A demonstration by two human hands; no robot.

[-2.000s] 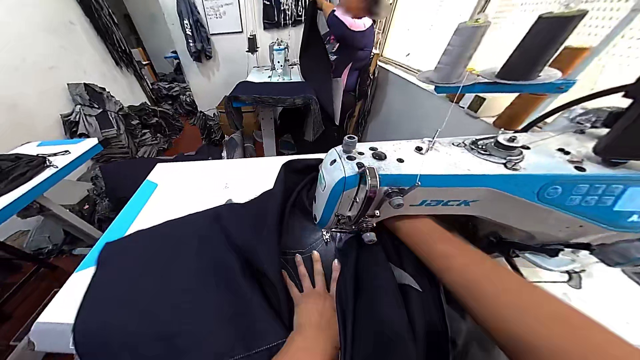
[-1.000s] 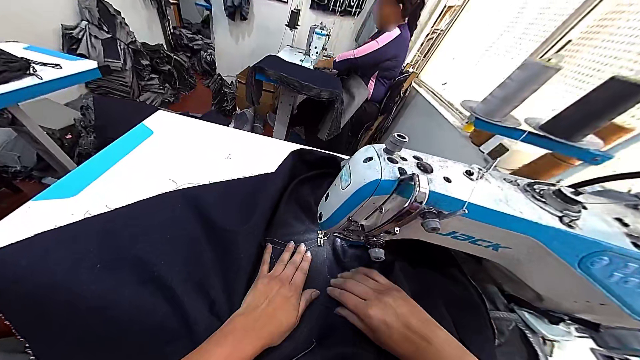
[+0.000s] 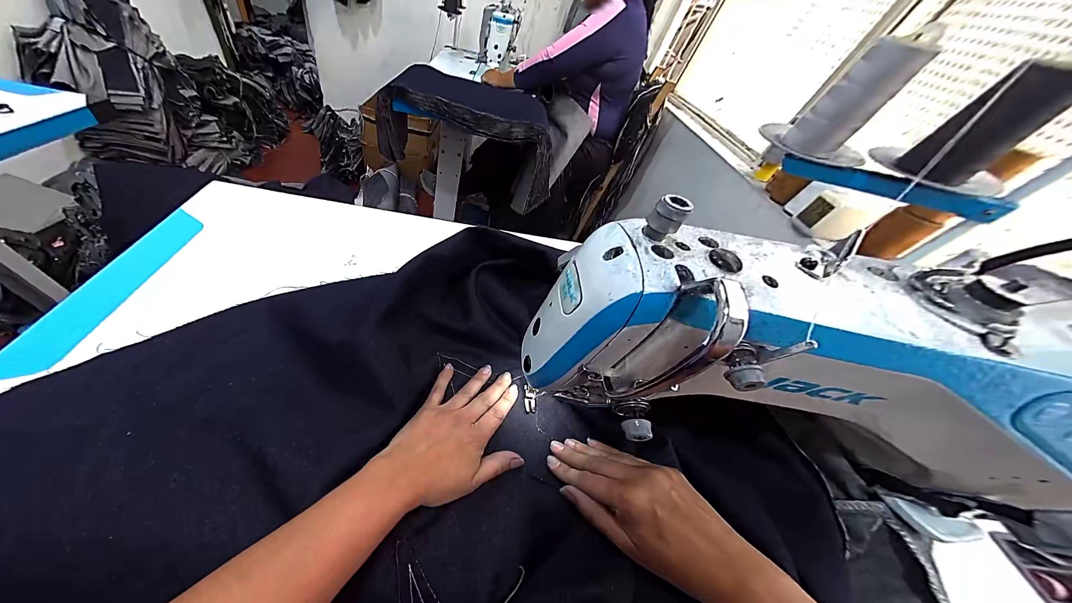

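Observation:
Dark navy denim fabric (image 3: 251,419) covers much of the white sewing table and runs under the head of a white and blue Jack sewing machine (image 3: 670,327). My left hand (image 3: 452,435) lies flat on the denim, left of the metal presser foot (image 3: 530,399), fingers apart over pale stitch lines. On the foot's lower right, my right hand (image 3: 628,490) rests on the same cloth, its fingers close together and stretched out. Neither hand grips anything. Between them the denim is fairly flat; behind the foot it bunches into folds. The needle tip is too small to make out.
Thread cones (image 3: 863,92) stand on a blue holder at the upper right. Loose denim pieces (image 3: 888,536) and small items lie below the machine arm. A co-worker (image 3: 586,67) sits at another sewing machine (image 3: 501,38) beyond the table. Piles of dark garments (image 3: 142,100) fill the back left.
Two seconds ago my right arm reached beneath the machine arm; my right hand now lies on the denim in front of the foot. The view has turned and shifted.

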